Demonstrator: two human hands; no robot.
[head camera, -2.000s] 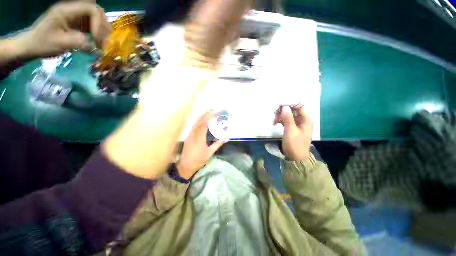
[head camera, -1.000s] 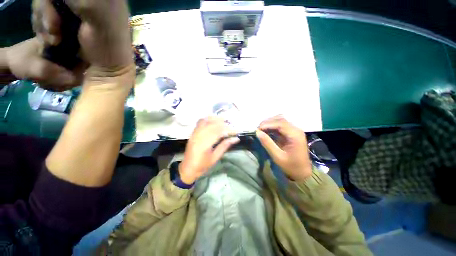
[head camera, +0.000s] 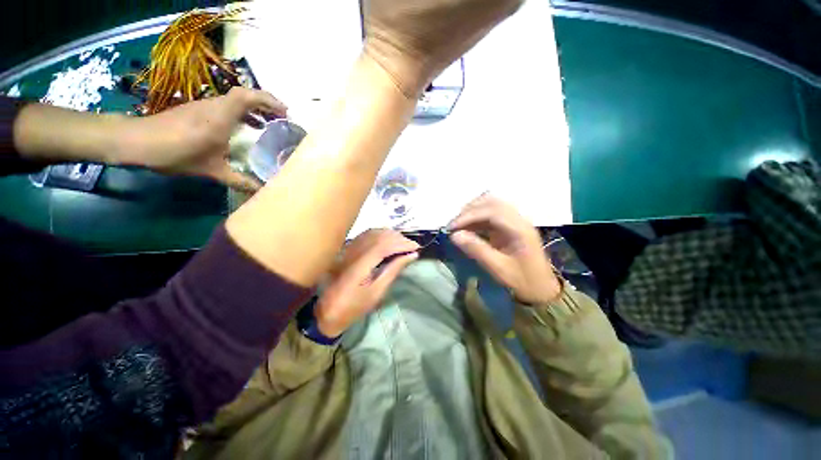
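My left hand (head camera: 365, 277) is at the front edge of the white work sheet (head camera: 504, 117), its fingertips pinching one end of a thin dark wire lead (head camera: 432, 243). My right hand (head camera: 506, 247) faces it and pinches the lead's other end, where a tiny piece shows between thumb and forefinger. A translucent plastic housing (head camera: 396, 198) stands on the sheet just beyond my hands, touched by neither.
A coworker's forearm (head camera: 329, 171) crosses the sheet from the left, partly hiding the screw feeder (head camera: 441, 94). The coworker's other hand (head camera: 212, 135) holds another housing (head camera: 277, 148). Orange wire leads (head camera: 184, 58) and loose white pieces (head camera: 83, 83) lie at the left.
My hands first left the housing and came together at the sheet's edge; the wire lead now shows between them. The coworker's arm has swung right over the feeder, and their other hand has taken a housing.
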